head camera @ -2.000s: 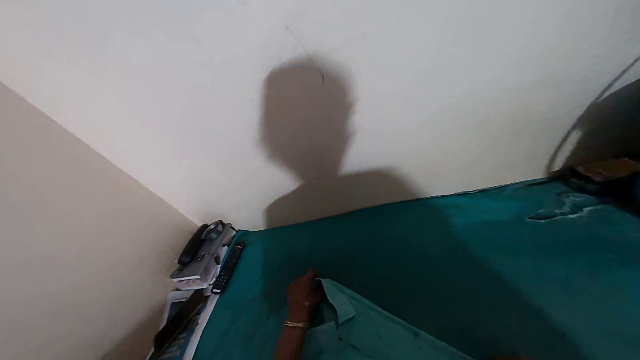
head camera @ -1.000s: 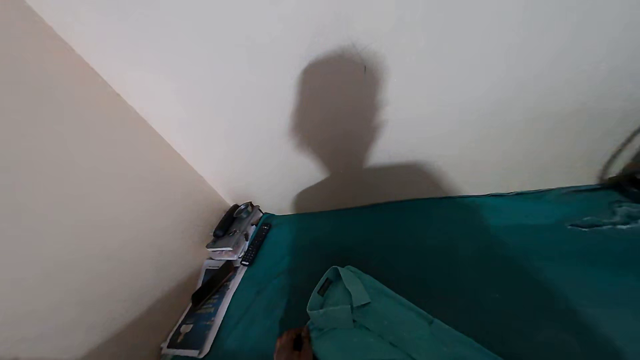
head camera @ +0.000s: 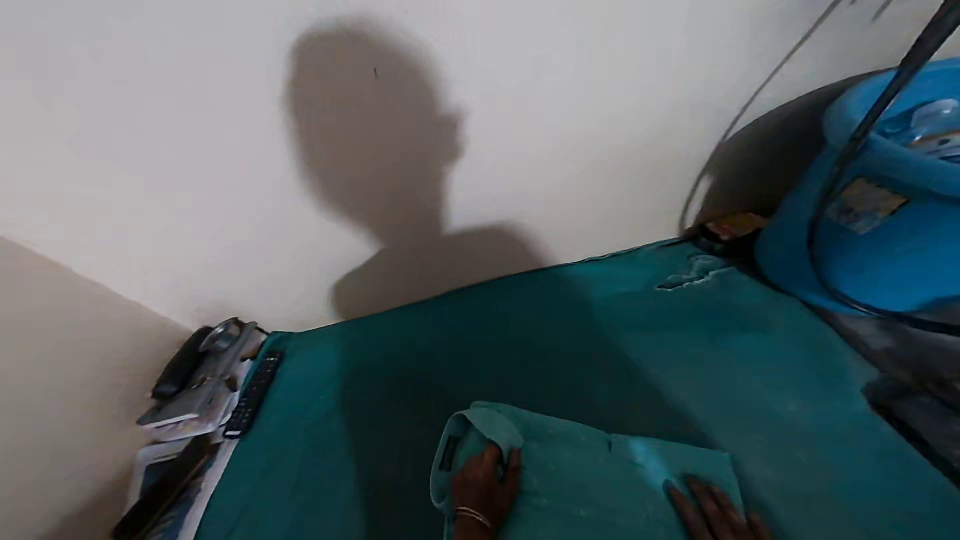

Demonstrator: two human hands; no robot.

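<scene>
A folded green collared shirt (head camera: 577, 472) lies on a darker green cloth (head camera: 465, 345) at the bottom middle of the head view. My left hand (head camera: 484, 484), with thin bangles at the wrist, is at the shirt's collar, thumb and forefinger against the collar flap; whether they pinch the fabric is unclear. Flat on the far right end of the shirt rests my right hand (head camera: 712, 510), fingers apart, cut off by the frame's lower edge.
A black remote control (head camera: 253, 394) lies at the cloth's left edge, beside stacked papers and books (head camera: 191, 412). At the right stand a blue plastic barrel (head camera: 870, 232) and a black cable (head camera: 844, 150). The cloth has a torn patch (head camera: 694, 274) near the wall.
The view has swung right, bringing in the blue barrel. My right hand has come into sight on the shirt. My left hand has moved onto the collar from the shirt's near left side.
</scene>
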